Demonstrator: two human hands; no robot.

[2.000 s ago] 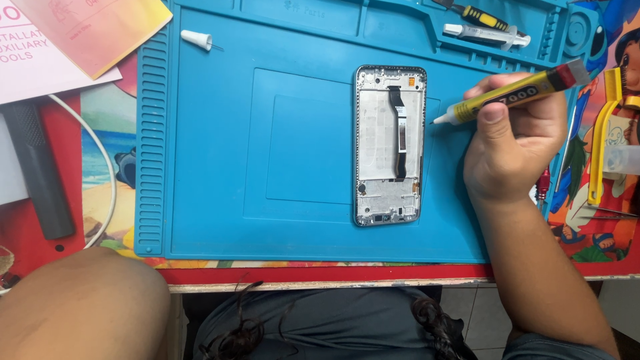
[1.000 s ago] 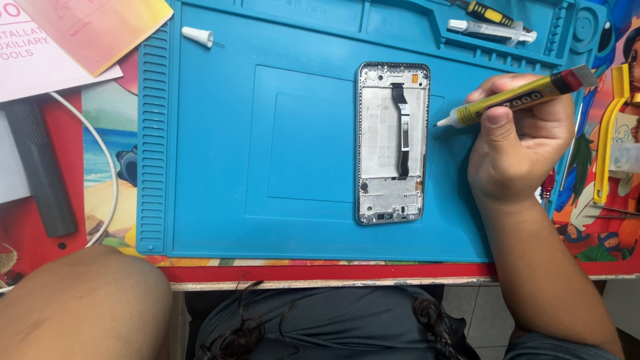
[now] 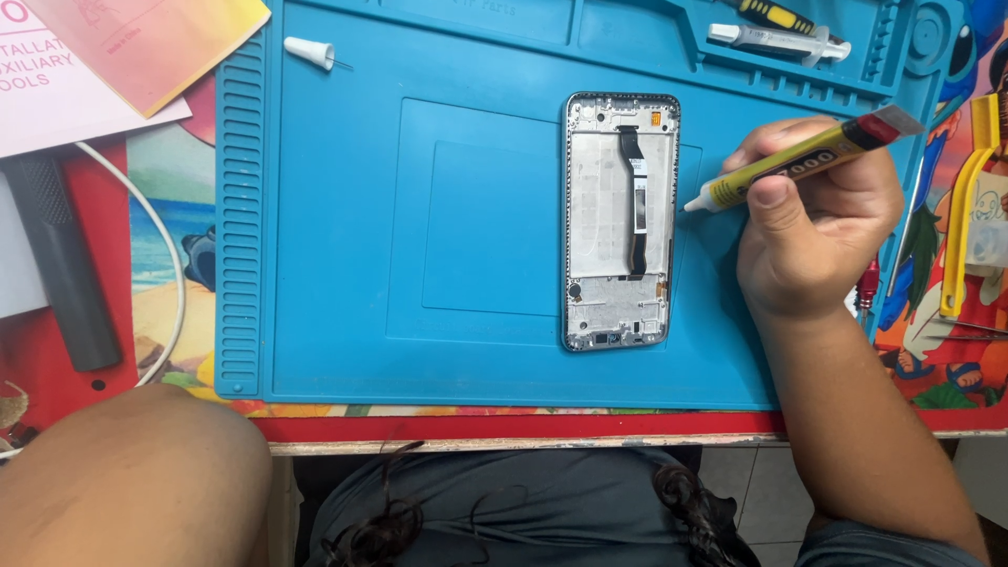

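My right hand [image 3: 819,213] grips a yellow and black glue tube [image 3: 787,165], its white nozzle pointing left and down beside the right edge of a phone frame [image 3: 598,205]. The frame lies open side up on a blue silicone repair mat [image 3: 339,236], with a black flex cable [image 3: 636,205] running along its inside. A small gap shows between nozzle and frame. The white cap with a thin pin [image 3: 311,53] lies at the mat's upper left. My left hand is out of view; only a bare part of a limb shows at the lower left.
A syringe [image 3: 780,42] and a yellow and black tool [image 3: 776,14] sit in the mat's upper right tray. Printed papers [image 3: 79,87], a dark grey handle-like object [image 3: 64,268] and a white cable [image 3: 177,260] are on the left. A yellow-handled tool [image 3: 967,205] and tweezers [image 3: 972,331] lie at right.
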